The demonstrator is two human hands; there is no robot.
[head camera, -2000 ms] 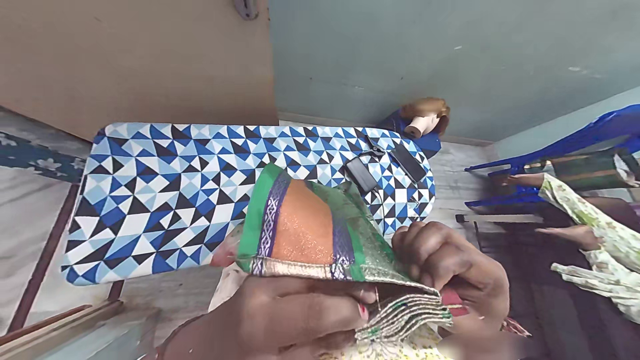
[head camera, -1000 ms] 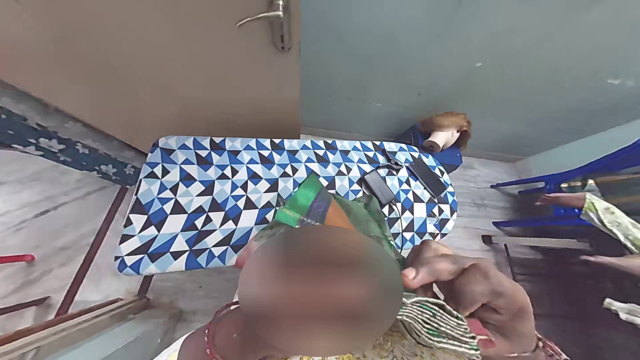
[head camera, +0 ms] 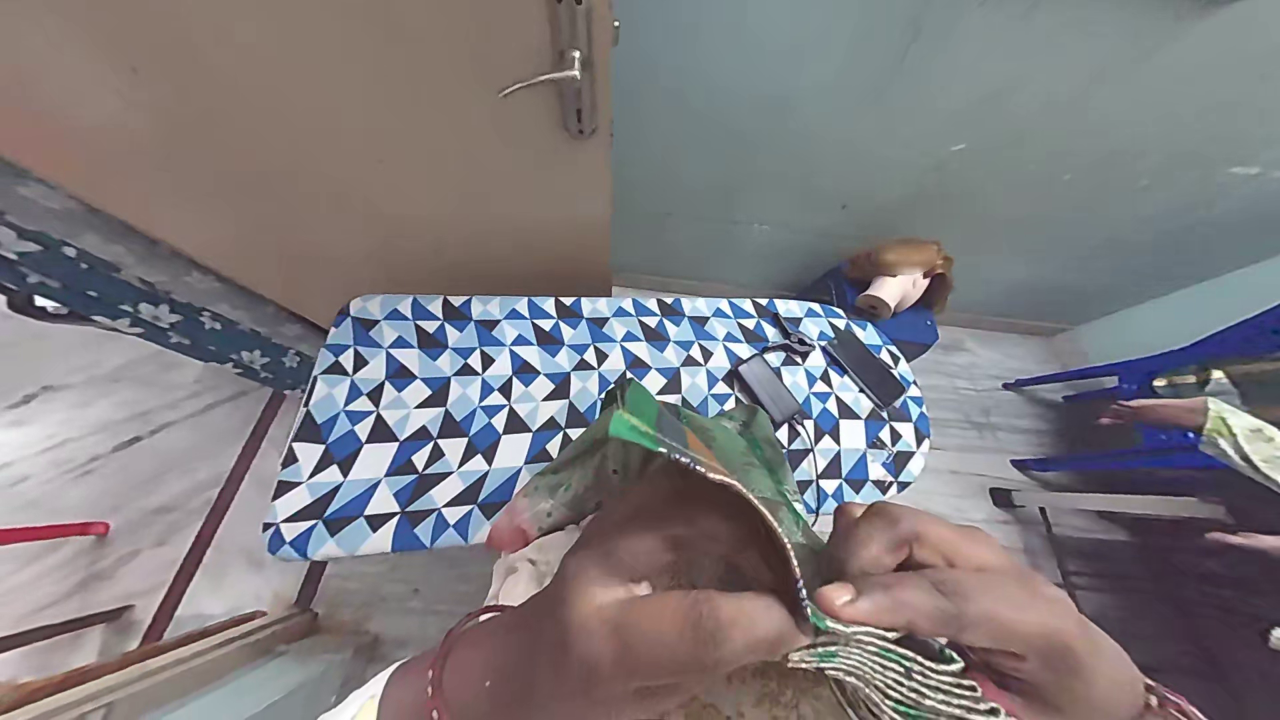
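My left hand (head camera: 650,600) grips the border of a green cloth (head camera: 640,420) with a metallic edging, its fingers bent over the edge. On the right, my right hand (head camera: 950,590) pinches the same border between thumb and fingers, close to the left fingertips. Below the thumb, a stack of narrow pleats (head camera: 890,670) with pale and green edges fans out against the right palm. Part of the cloth rises behind the left hand, above the near edge of the ironing board (head camera: 450,420), which has a blue, black and white triangle pattern.
A black power adapter (head camera: 768,388) with a cable and a dark phone (head camera: 865,370) lie on the board. Behind its right end is a mannequin head (head camera: 900,285) with brown hair. A door (head camera: 400,150) stands behind. At right, another person's hand (head camera: 1160,412) is near a blue plastic chair (head camera: 1120,460).
The cloth's orange and purple panel, spread wide two seconds ago, is now mostly folded out of sight. My left hand has come over the border, nearer my right hand. The view has shifted.
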